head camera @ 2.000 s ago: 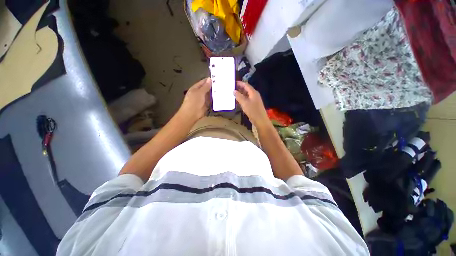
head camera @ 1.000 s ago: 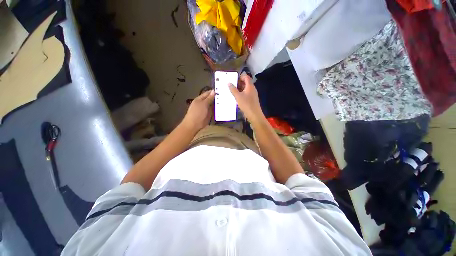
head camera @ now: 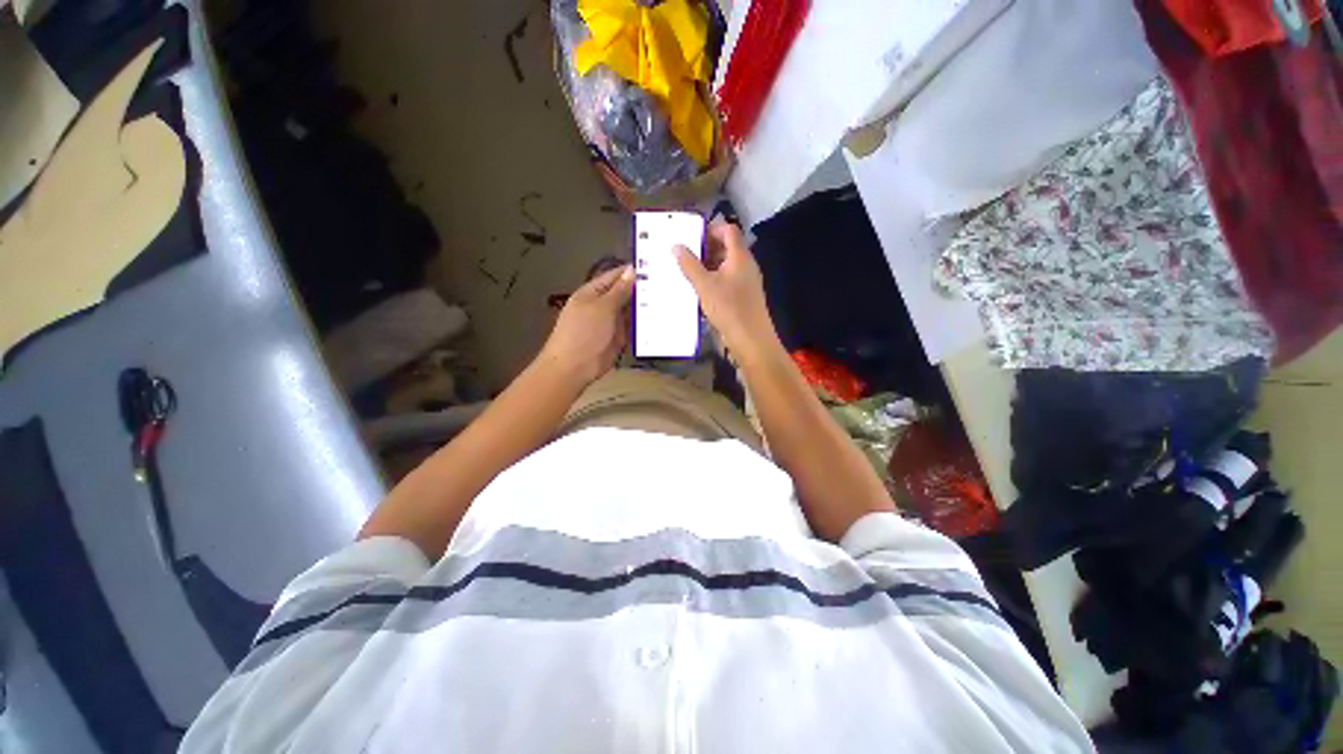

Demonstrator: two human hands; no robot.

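A smartphone with a white lit screen is upright in the picture, in front of my waist. My left hand holds its left edge, the thumb along the side. My right hand holds its right edge, with the thumb over the upper part of the screen. The fingers behind the phone are hidden. The screen's content is too small to read.
At left, shears and dark cloth pieces lie on the grey table, with tan card patterns. A bag with yellow cloth stands ahead. Floral fabric and dark bundles are at right.
The phone and both hands sit slightly lower in the picture than two seconds ago. My right thumb has moved onto the screen. Little differs from one second ago.
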